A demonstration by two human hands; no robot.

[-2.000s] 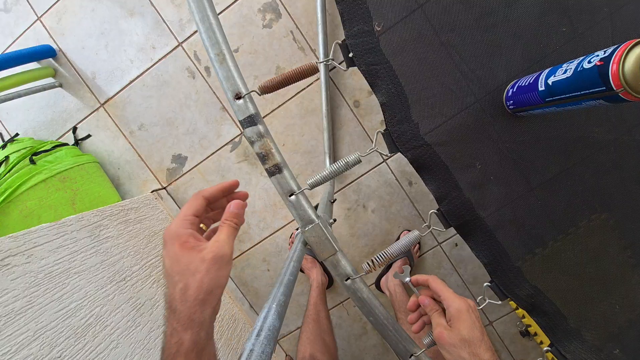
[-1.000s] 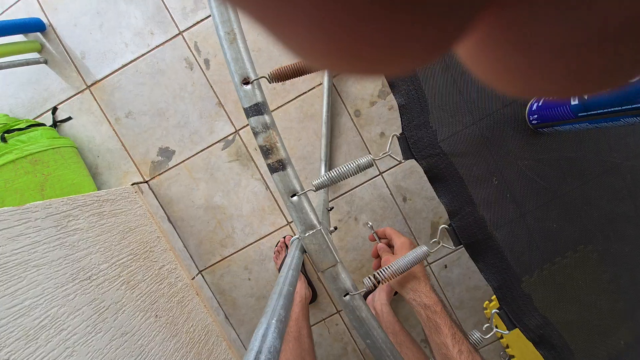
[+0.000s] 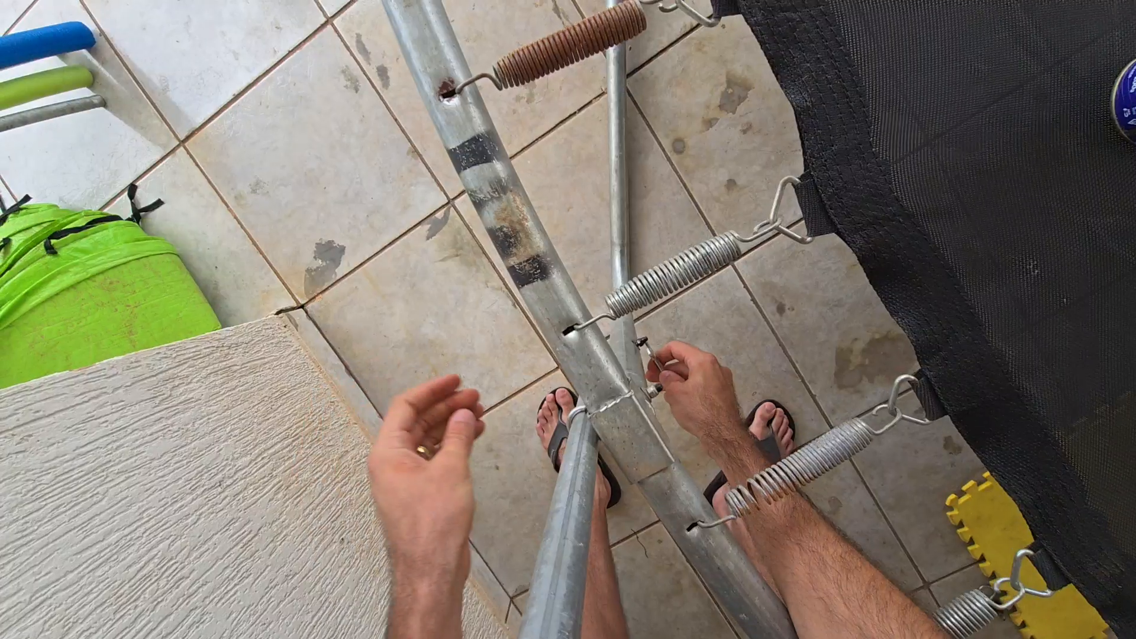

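A curved galvanized trampoline frame tube (image 3: 550, 293) runs from top centre to lower right. Coil springs (image 3: 679, 275) link it to the black jump mat (image 3: 994, 133); the top spring is rusty. Below the tube my right hand (image 3: 697, 386) reaches between two springs and holds a small metal wrench (image 3: 652, 355), partly hidden by the fingers, beside a bolt (image 3: 655, 390) at the lower tube (image 3: 619, 177). My left hand (image 3: 430, 470) hovers left of the upright leg tube (image 3: 568, 524), fingers half curled and apart, holding nothing. It wears a ring.
A textured white wall top (image 3: 160, 479) fills the lower left, with a lime-green cover (image 3: 98, 302) behind it. Blue and green foam tubes (image 3: 44, 43) lie at upper left. A spray can (image 3: 1125, 98) shows at the right edge, and yellow foam matting (image 3: 1003, 532) lies under the mat.
My right hand has moved from beside the lower spring to the bolt by the lower tube, wrench still held. My left hand, raised close to the camera one second ago, is back down left of the leg.
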